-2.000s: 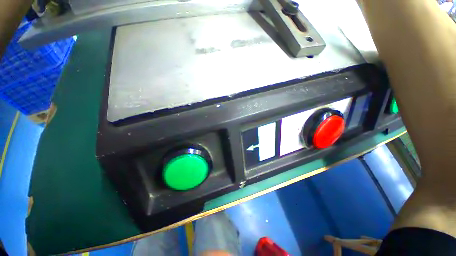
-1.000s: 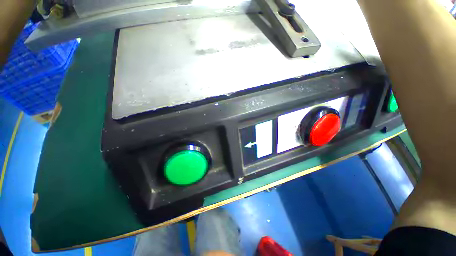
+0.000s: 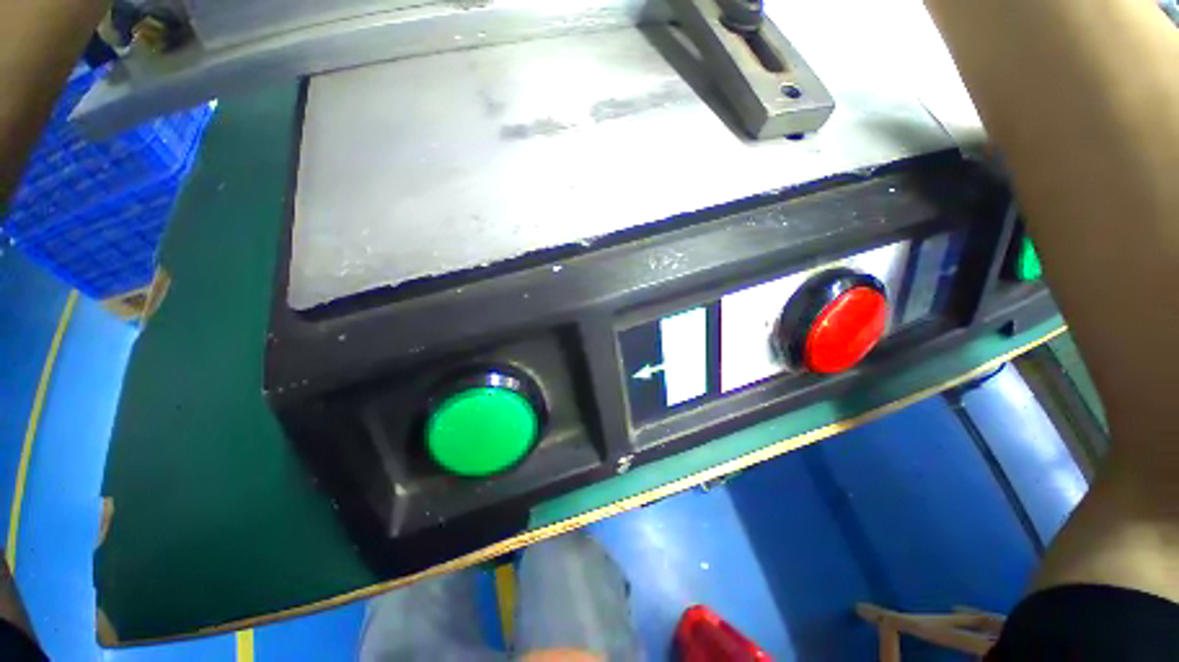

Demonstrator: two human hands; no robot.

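Observation:
The machine base plate (image 3: pixel 517 168), flat grey metal, lies in front of me above a black front panel. The slotted clamp bar (image 3: pixel 753 71) is bolted on it near the top. One green start button (image 3: pixel 482 431) is at the panel's left, another (image 3: pixel 1030 259) at the right, partly covered by my right arm. The red emergency stop button (image 3: pixel 847 329) is between them. My right forearm runs up the right side and my left forearm shows at the top left corner. Both hands are beyond the top edge, out of the picture.
The machine stands on a green-topped table (image 3: pixel 194 517) with a worn light edge. Blue crates (image 3: pixel 110 207) are at the left on the blue floor. A red object (image 3: pixel 718 636) and a wooden frame (image 3: pixel 924 623) are low at the bottom. My legs show below the table edge.
The view has shifted slightly. Both arms stay raised in nearly the same place; the machine looks unchanged.

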